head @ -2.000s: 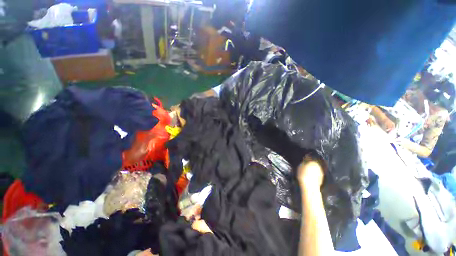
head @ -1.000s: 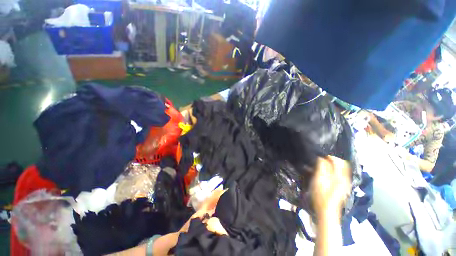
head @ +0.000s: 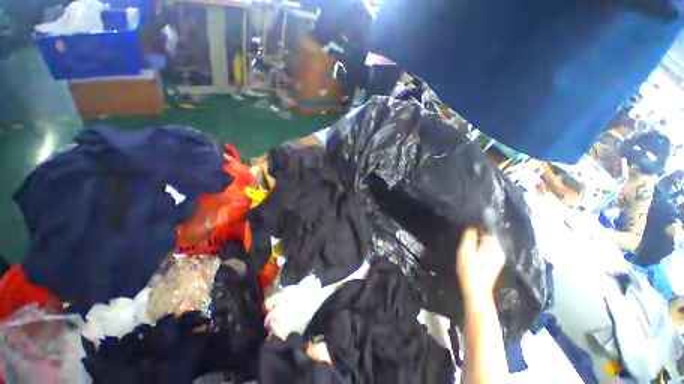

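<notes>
The black plastic bag (head: 517, 217), large and shiny, lies open in front of me at centre right, with a dark hollow at its mouth. My right hand (head: 480, 259) is at the mouth, fingers curled on the bag's film; the hand is slightly blurred. Soft matt black cloth (head: 319, 217) spills from the bag's left side. More black cloth (head: 382, 315) lies in a heap nearer me. Only a small patch of my left hand (head: 320, 351) shows at the lower centre, between folds of black cloth; its fingers are hidden.
A navy garment (head: 112, 202) is heaped at left beside a red plastic basket (head: 201, 238). Clear plastic (head: 184, 289) and white pieces (head: 116, 319) lie nearer. Large dark blue cloth (head: 517, 67) hangs at upper right. Another person (head: 634, 202) sits at far right.
My right hand has shifted at the bag's mouth, and the film there looks smoother. The near black cloth now lies apart from the upper heap, showing white between. My left forearm, seen a second ago, is hidden.
</notes>
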